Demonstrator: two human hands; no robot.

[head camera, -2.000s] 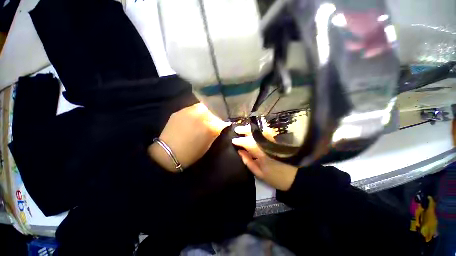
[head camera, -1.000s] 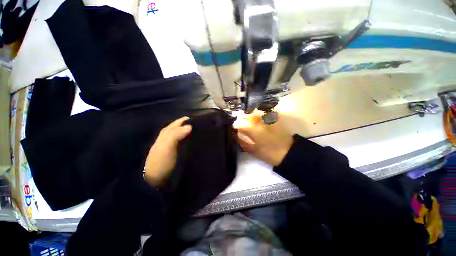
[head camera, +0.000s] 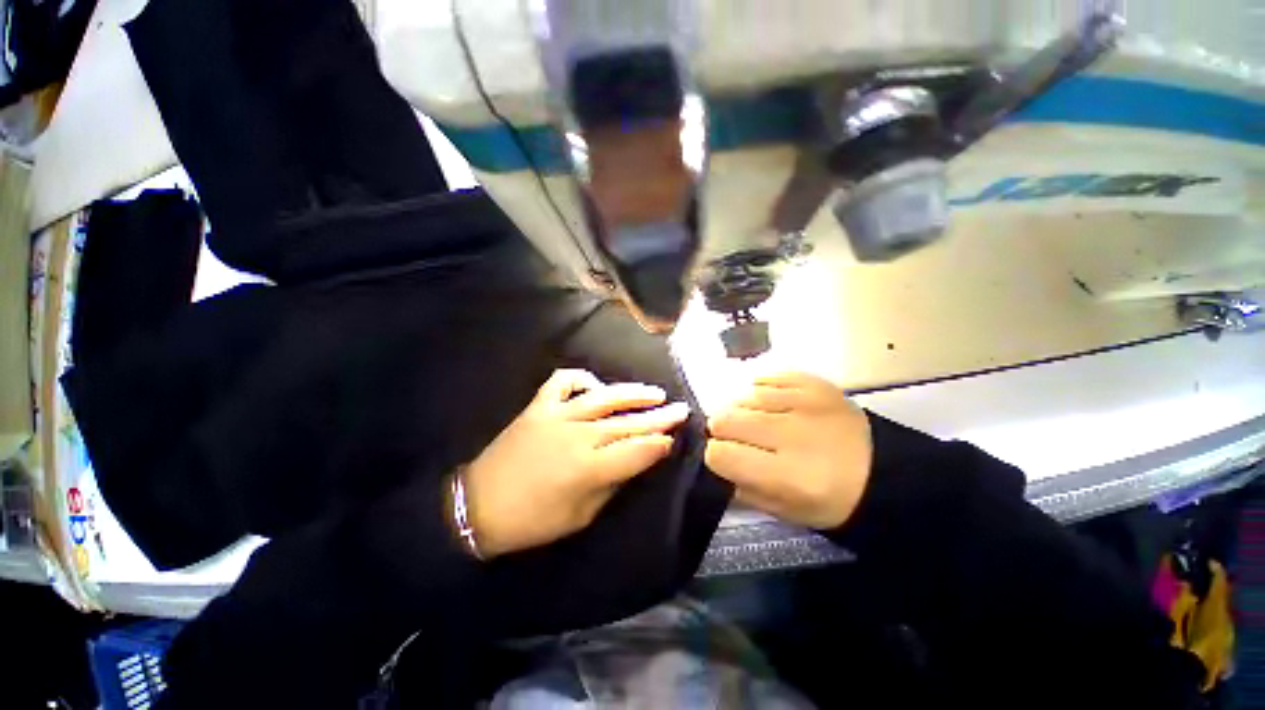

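A black garment piece [head camera: 319, 375] lies spread left of the needle area and hangs over the table's front edge. My left hand [head camera: 572, 465] rests on the cloth with its fingertips at the folded edge [head camera: 680, 479]. My right hand [head camera: 791, 447] is just right of that edge, its fingertips pinching it. The cream-white sewing machine head [head camera: 777, 125] with a blue stripe is above. A shiny upright metal guard [head camera: 638, 180] hides the needle and presser foot. The cloth runs up to the lit spot below it.
A round metal tension knob [head camera: 892, 208] sticks out right of the guard. A small metal latch [head camera: 1218, 314] is on the bed at the right. Ruler-like tape [head camera: 784, 549] runs along the front table edge. A blue basket [head camera: 136, 669] is at lower left; yellow cloth [head camera: 1204, 631] is at lower right.
My left hand has moved right to the folded edge. My right hand has shifted down and right from the needle area. The machine head looms closer, and the guard appears farther left.
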